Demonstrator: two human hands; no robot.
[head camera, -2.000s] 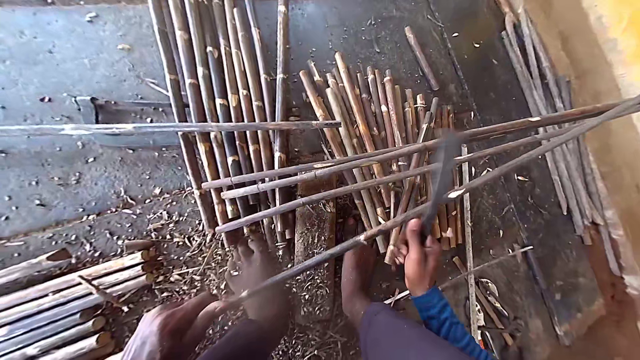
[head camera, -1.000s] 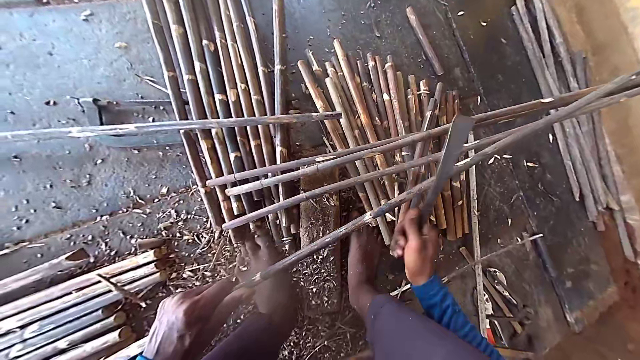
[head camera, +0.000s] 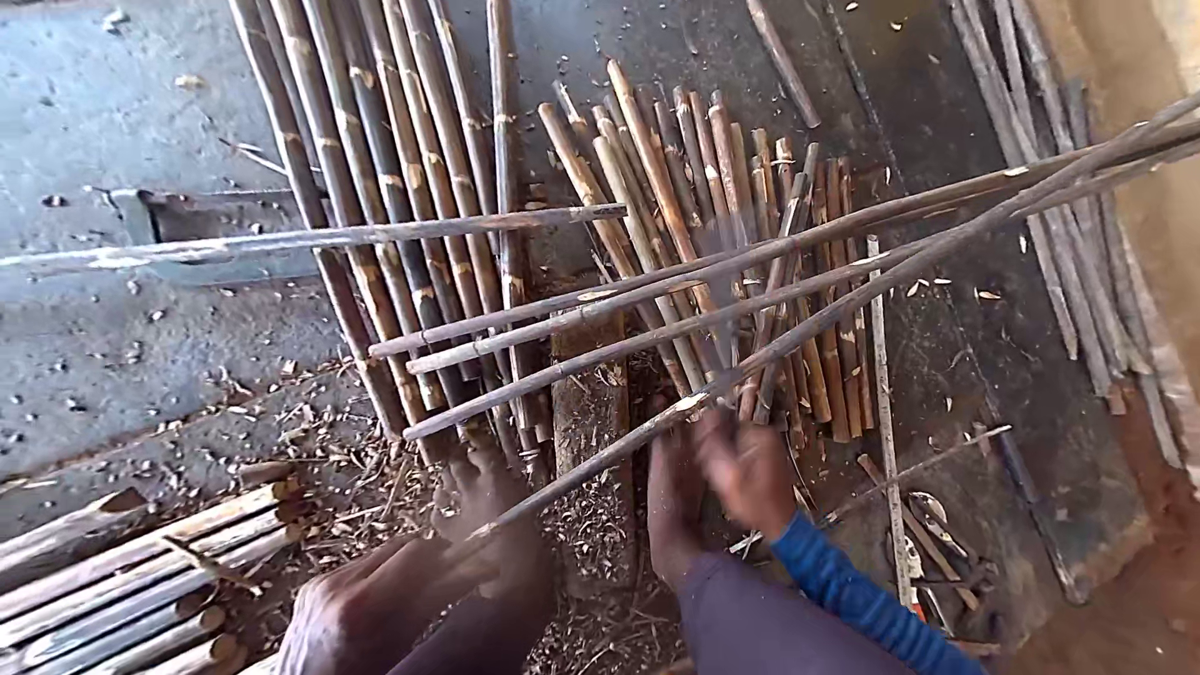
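My left hand (head camera: 375, 600) grips the near end of a long wooden pole (head camera: 619, 448), which slants up to the right. A pale cut mark shows on the pole near its middle. My right hand (head camera: 745, 464), in a blue sleeve, is closed on a large blade (head camera: 722, 291), blurred by motion, that points upward across the poles. Several more long poles (head camera: 562, 367) lie just beyond the held one, fanned toward the right. My bare feet rest on either side of a wooden block (head camera: 591, 506) strewn with chips.
Thick poles (head camera: 323, 141) lie at the upper left, short sticks (head camera: 656, 187) at the centre. Cut poles (head camera: 141, 577) are stacked at lower left. Grey sticks (head camera: 1078, 206) lie by the wall at right. A lone pole (head camera: 375, 234) crosses from the left. Wood chips cover the floor.
The blade was lifted clear in front of the poles a second ago; now it is a blur near the held pole. My left hand keeps its hold. A pale mark near the pole's middle is plainer.
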